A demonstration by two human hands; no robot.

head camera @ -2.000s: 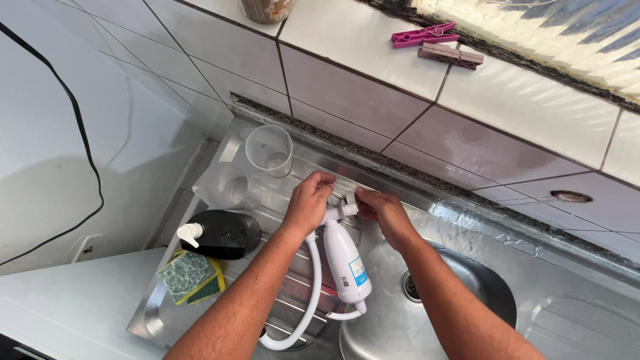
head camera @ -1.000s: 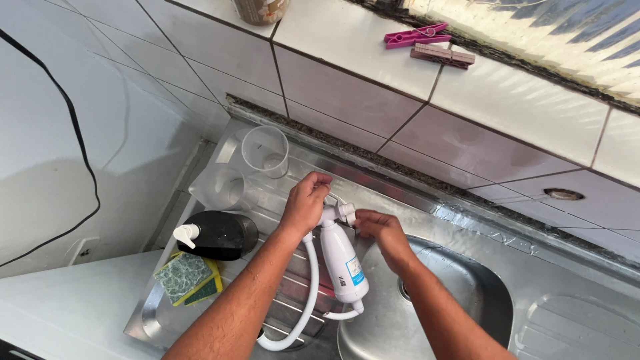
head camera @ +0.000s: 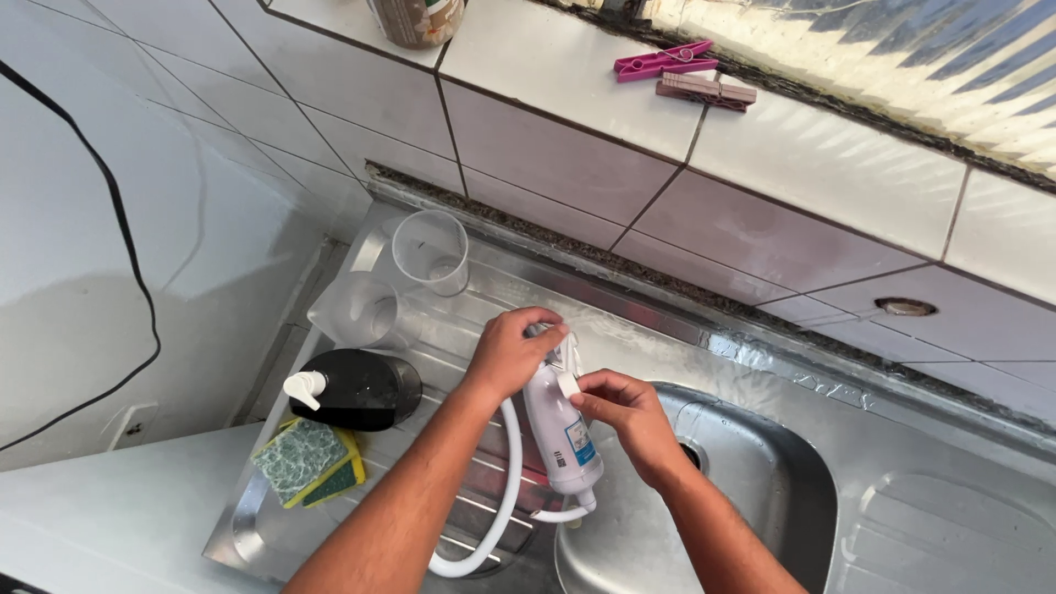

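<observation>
A white plastic water filter cartridge (head camera: pixel 561 429) with a blue-and-white label lies tilted over the steel drainboard, beside the sink basin (head camera: pixel 742 487). My left hand (head camera: pixel 516 351) grips the fitting at its upper end, fingers curled over the top. Between the thumb and fingers of my right hand (head camera: pixel 623 408) is a small white ring-like piece (head camera: pixel 569 384), close against the filter's upper side. A white hose (head camera: pixel 510 487) curves down on the left of the filter. From the filter's lower end comes a short white tube (head camera: pixel 561 516).
Two clear plastic cups (head camera: pixel 431 252) (head camera: pixel 363 309), a black soap dispenser (head camera: pixel 355 389) with a white pump and sponges (head camera: pixel 305 462) are on the drainboard at left. Two clothespins (head camera: pixel 664 62) (head camera: pixel 705 91) and a container (head camera: pixel 418 21) rest on the tiled ledge. A black cable (head camera: pixel 124 223) hangs at left.
My right hand has moved lower along the filter, with the small white piece now between its fingers. My left hand stays at the filter's upper end.
</observation>
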